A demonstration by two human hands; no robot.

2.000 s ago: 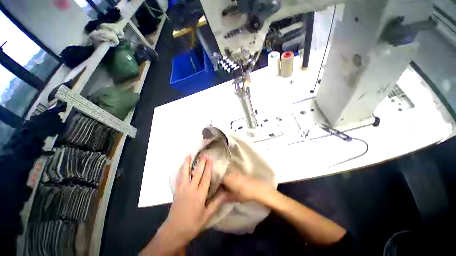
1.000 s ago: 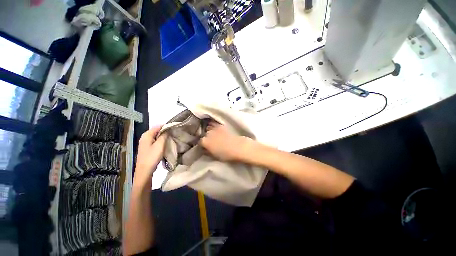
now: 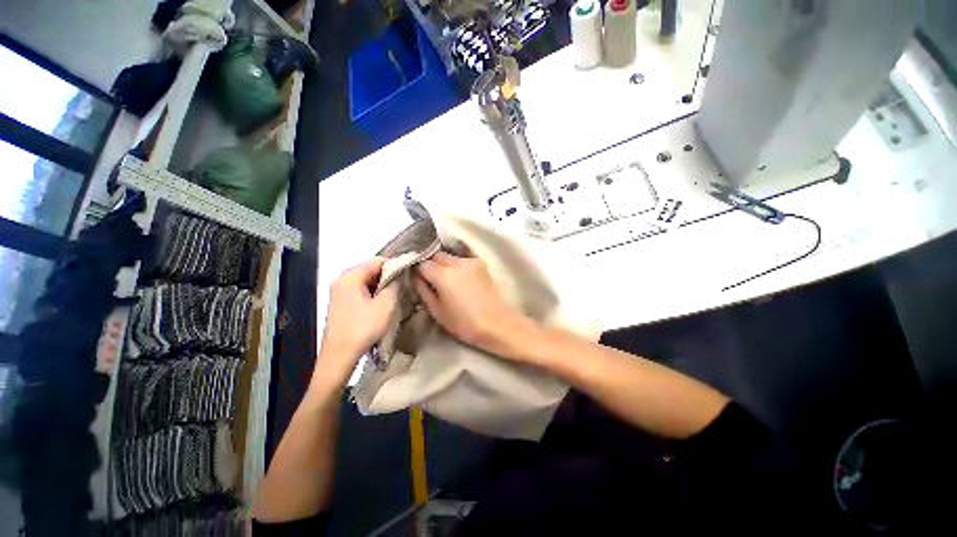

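Observation:
A soft beige tote bag body (image 3: 498,388) is held at the table's front left edge, its opening turned up and to the left. My left hand (image 3: 360,315) grips the rim of the opening on its left side. My right hand (image 3: 462,299) is at the opening's right side, its fingers pinching cloth near the rim; its fingertips are partly hidden. The grey-beige lining (image 3: 404,330) shows between the hands, partly in shadow. A thin dark line runs along the rim. The bag is off the machine post (image 3: 522,152), in front and to the left of it.
The white table (image 3: 630,283) bears the sewing machine (image 3: 798,84) at right. Thread cones (image 3: 619,34) stand behind. Snips (image 3: 747,202) with dark cord lie right of the post. A blue bin (image 3: 390,79) is beyond the table; shelves of striped pieces (image 3: 184,388) stand left.
Since one second ago, my left hand has moved right, nearer my right hand, and the opening is narrower. Compared with two seconds ago, the view has tilted down and the hands have shifted on the bag.

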